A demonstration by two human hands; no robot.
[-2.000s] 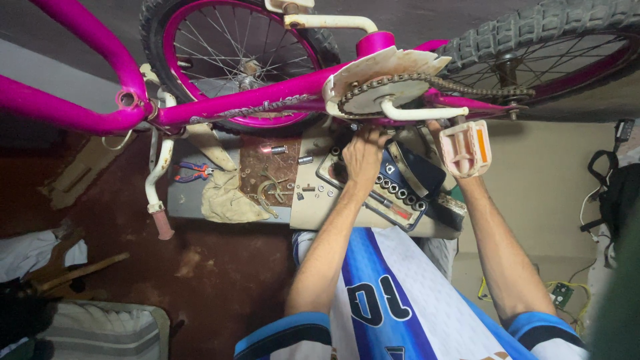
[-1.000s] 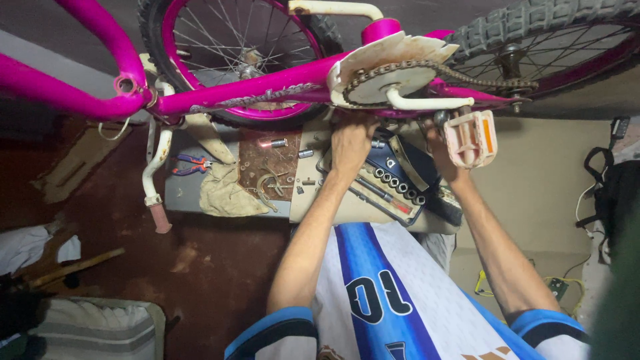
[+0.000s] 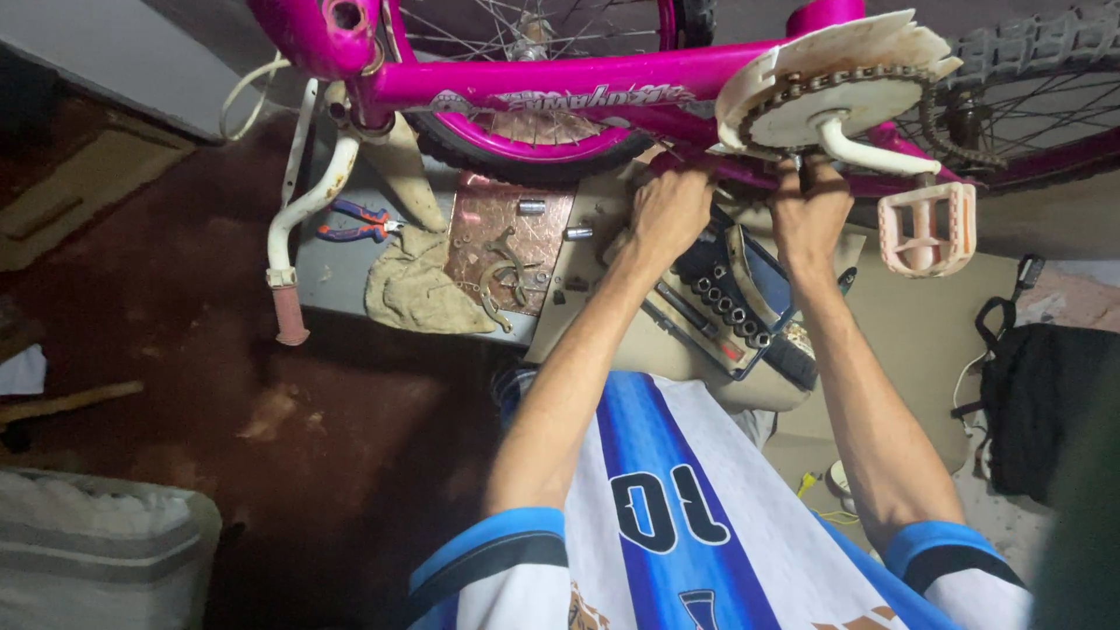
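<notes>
A magenta bicycle frame [image 3: 542, 86] lies across the top of the view. My left hand [image 3: 674, 206] is closed at the lower frame tube, left of the white chainring [image 3: 792, 114]; what its fingers hold is hidden. My right hand [image 3: 812, 206] is just below the chainring, its fingers around a small metal piece [image 3: 797, 163] that barely shows. The white crank arm [image 3: 875, 156] and pale pedal [image 3: 927, 229] are to the right of that hand. Between my forearms lies an open socket set case [image 3: 744, 363] with several sockets [image 3: 726, 306].
Pliers [image 3: 359, 221], a beige cloth [image 3: 411, 284], metal brake caliper arms [image 3: 505, 276] and loose sockets [image 3: 531, 207] lie at the left. The handlebar grip [image 3: 289, 315] juts down at the far left. A black bag [image 3: 1050, 411] is at the right.
My left hand has moved left along the frame, away from the chainring. My right hand now shows more plainly below the chainring, left of the pedal.
</notes>
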